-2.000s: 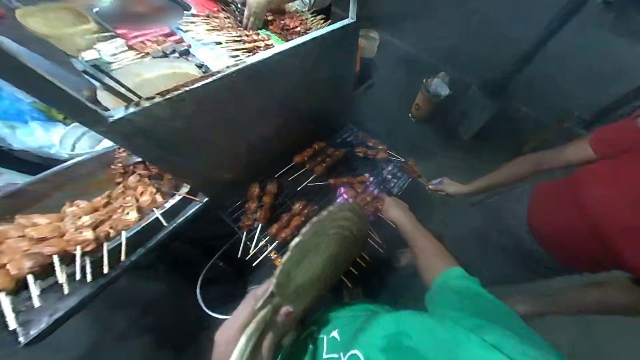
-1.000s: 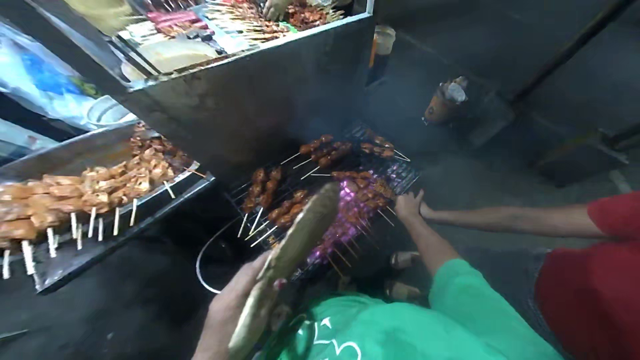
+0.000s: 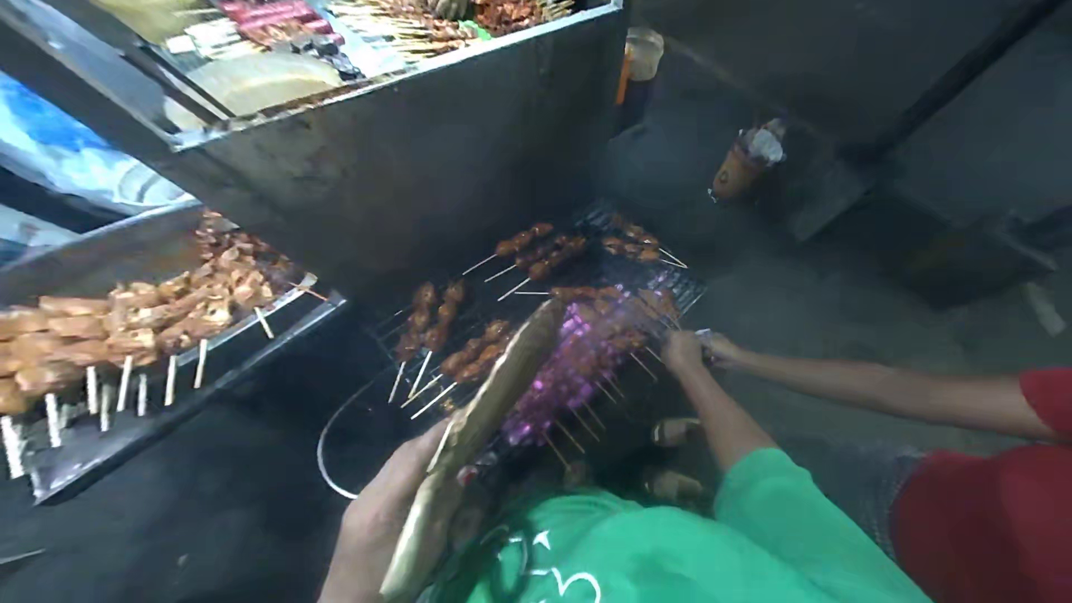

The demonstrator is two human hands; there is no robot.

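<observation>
My left hand (image 3: 389,498) grips a flat, worn hand fan (image 3: 486,419), which is tilted nearly edge-on over the near side of a grill. Browned meat skewers (image 3: 481,352) lie on the wire grill grate (image 3: 691,289), and purplish-pink glowing coals (image 3: 557,368) show through light smoke among them. At the right edge of the grill is my right hand (image 3: 682,350), its fingers closed near the skewer sticks; what they hold is too small to tell. Another person's hand (image 3: 720,350) is just beside it, with something small and shiny at its fingers.
A metal tray (image 3: 193,402) of pale marinated skewers stands on the left. Behind the grill rises a metal stall panel (image 3: 419,167), with more skewers above it. A bucket (image 3: 741,163) and a plastic container (image 3: 642,54) stand on the floor behind. A person in red is at the right.
The fan has turned from showing its broad face to nearly edge-on. The other person's hand has come closer to my right hand. More purplish-pink glow shows in the grill than two seconds ago.
</observation>
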